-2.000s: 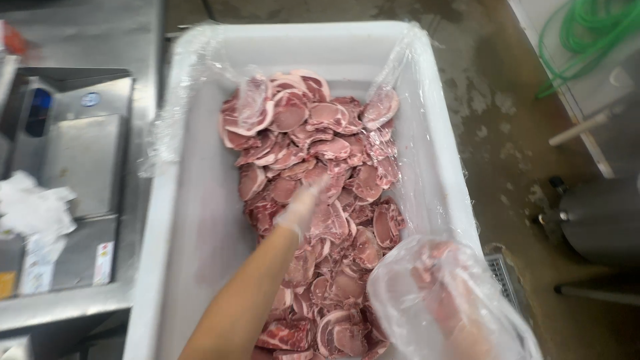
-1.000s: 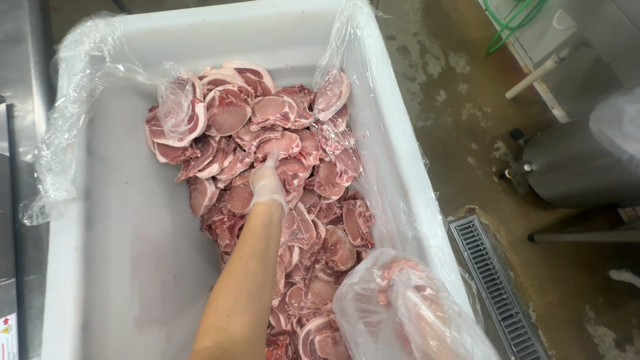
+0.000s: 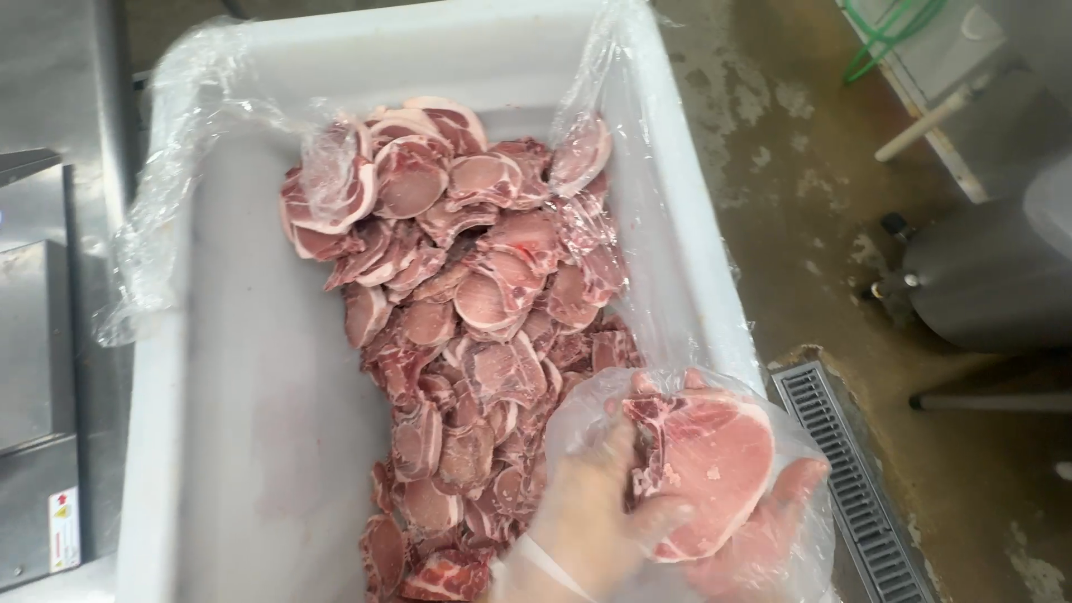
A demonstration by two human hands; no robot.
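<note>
Raw bone-in pork chops [image 3: 494,293] lie in a long heap in a deep white plastic tub [image 3: 419,50]. One large chop [image 3: 720,469] is in my left hand [image 3: 586,502], which wears a clear glove and grips its bone edge with fingers and thumb. Beneath and to the right, my right hand [image 3: 779,511] is palm up inside a clear plastic bag [image 3: 578,419], its fingers spread behind the chop. The chop lies over the bag and that palm. Both hands are above the tub's lower right side.
Clear plastic film [image 3: 155,218] hangs over the tub's left rim, and more film lies along the right wall. A steel machine or scale [image 3: 33,335] stands at left. On the wet floor at right are a drain grate [image 3: 846,477], a metal vessel [image 3: 988,276] and a green hose [image 3: 888,33].
My left hand has moved from the middle of the heap toward the lower right, to the bagged right hand, and now holds a chop. The view has shifted.
</note>
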